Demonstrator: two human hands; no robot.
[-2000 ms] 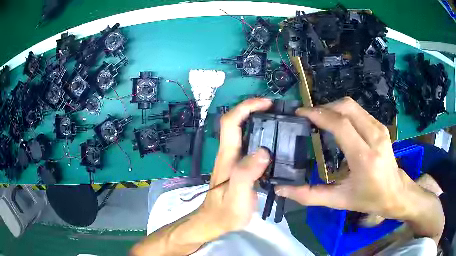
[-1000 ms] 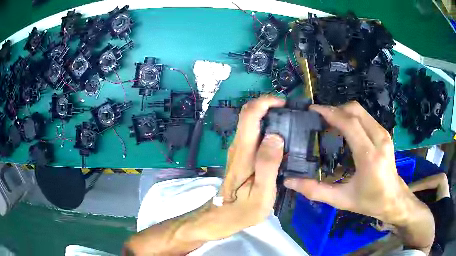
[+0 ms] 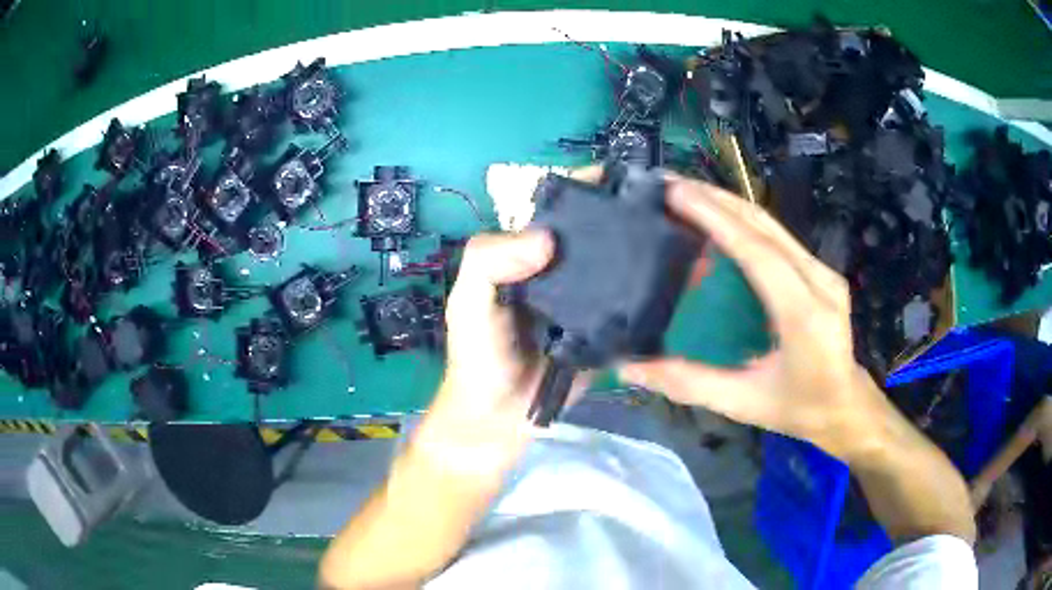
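A black module [image 3: 606, 271] is held up in front of me, its plain dark face towards the camera and tilted. Two dark prongs stick out at its lower left. My left hand [image 3: 467, 334] grips its left side, with the thumb on the face near the upper left. My right hand [image 3: 784, 334] holds its right side, fingers at the top right corner and thumb near the bottom edge. The module is slightly blurred. Its far side is hidden.
Wired modules [image 3: 387, 209] with ring centres lie over the left of the green bench [image 3: 438, 104]. A white brush head [image 3: 519, 194] shows behind the module. A carton [image 3: 741, 171] heaped with black parts is right, above a blue crate [image 3: 796, 507]. Stools stand lower left; a person's arm shows lower right.
The held module has turned from its ribbed side to a plain flat face and moved slightly left. My left thumb has moved up to its upper left. Both hands still hold it.
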